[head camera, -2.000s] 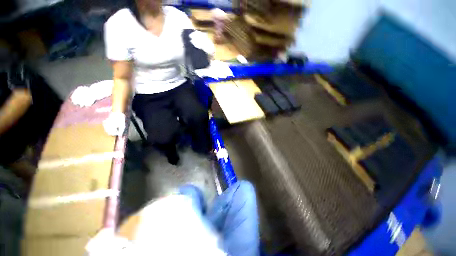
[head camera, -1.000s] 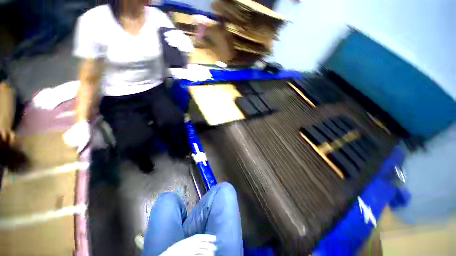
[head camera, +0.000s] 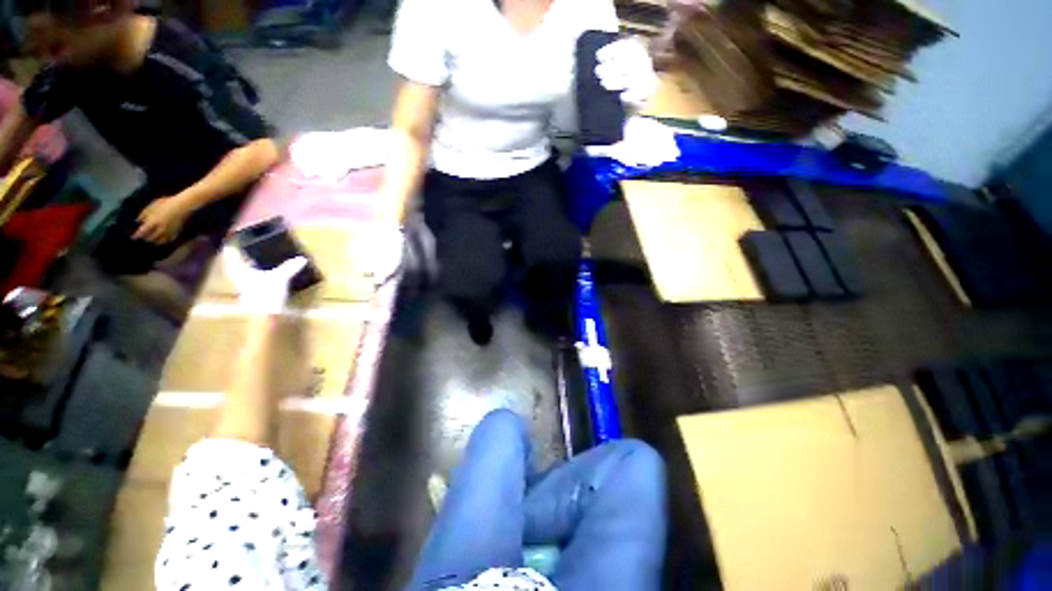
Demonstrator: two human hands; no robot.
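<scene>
My left hand, in a white glove, reaches forward over the cardboard-covered bench at the left. It grips a black box part near the bench's far end; the fingers cover part of it. My right hand is not in view; only a bit of dotted sleeve shows at the bottom edge. A bare cardboard sheet lies on the mesh conveyor belt at the right.
A seated co-worker in a white shirt faces me, holding a black part upright. Another person sits at the far left. Farther sheets on the belt carry black parts. Blue-wrapped frame borders the belt. Cardboard stacks stand behind.
The view has swung left. My left arm now extends over the bench with the hand on a black part. A bare cardboard sheet now lies on the near belt. The co-worker now holds a part upright.
</scene>
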